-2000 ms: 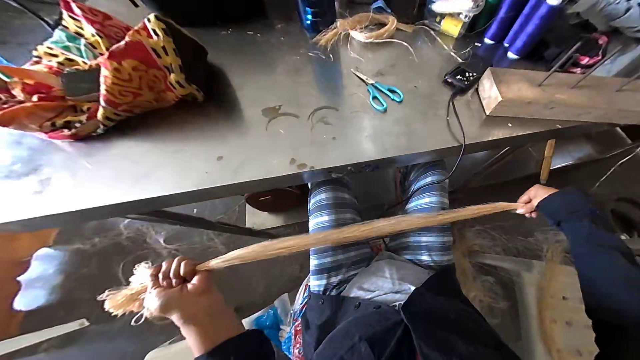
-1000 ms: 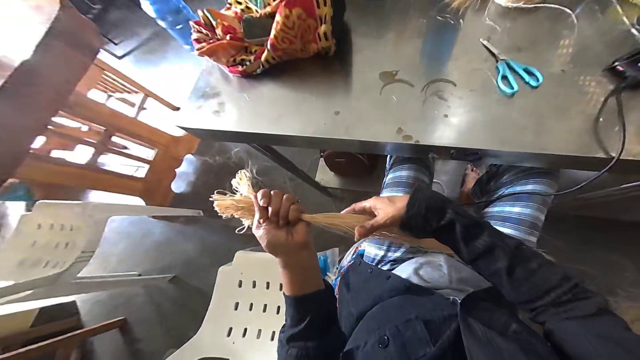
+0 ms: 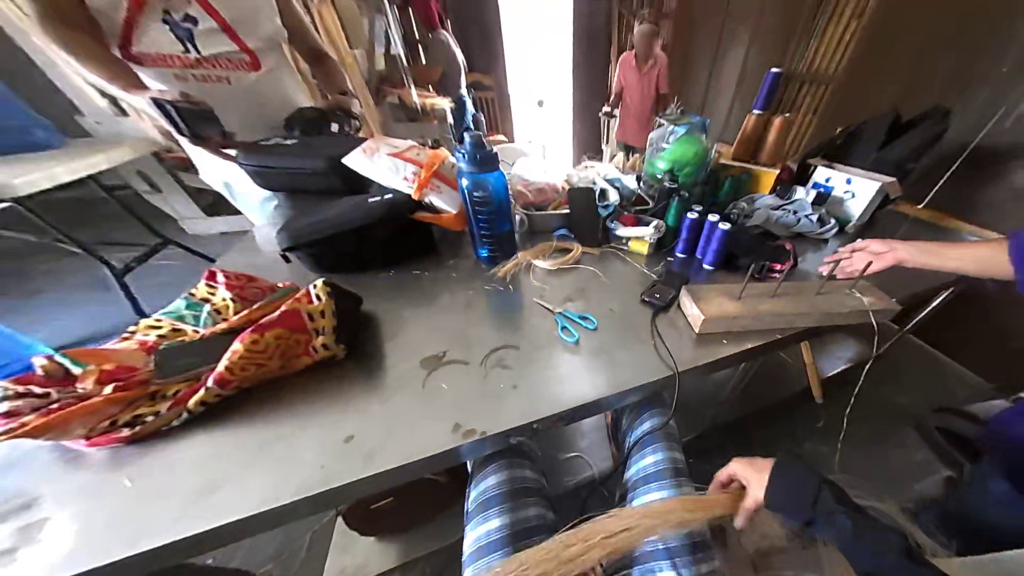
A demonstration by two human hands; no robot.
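Note:
A long bundle of tan plant fiber (image 3: 616, 532) stretches across my lap, above the plaid trousers (image 3: 512, 496). My right hand (image 3: 744, 488), at the end of a dark sleeve, is closed around the bundle's right part. The bundle's left end runs out of the bottom of the view, and my left hand is out of sight. On the metal table (image 3: 384, 416) in front lie scissors with teal handles (image 3: 570, 320), a small coil of fiber (image 3: 548, 258) and a wooden block with upright metal pins (image 3: 788, 308).
A co-worker's hand (image 3: 860, 258) reaches over the pinned block from the right. A blue water bottle (image 3: 486, 208), purple thread spools (image 3: 704, 238), black cases (image 3: 344, 228) and a patterned cloth bag (image 3: 184, 352) stand or lie on the table. A black cable (image 3: 668, 360) hangs over its edge. People stand beyond.
A second ago my right hand was beside my left on the bundle; now it is farther right along the fiber. My left hand has gone out of view. The view has swung up and right.

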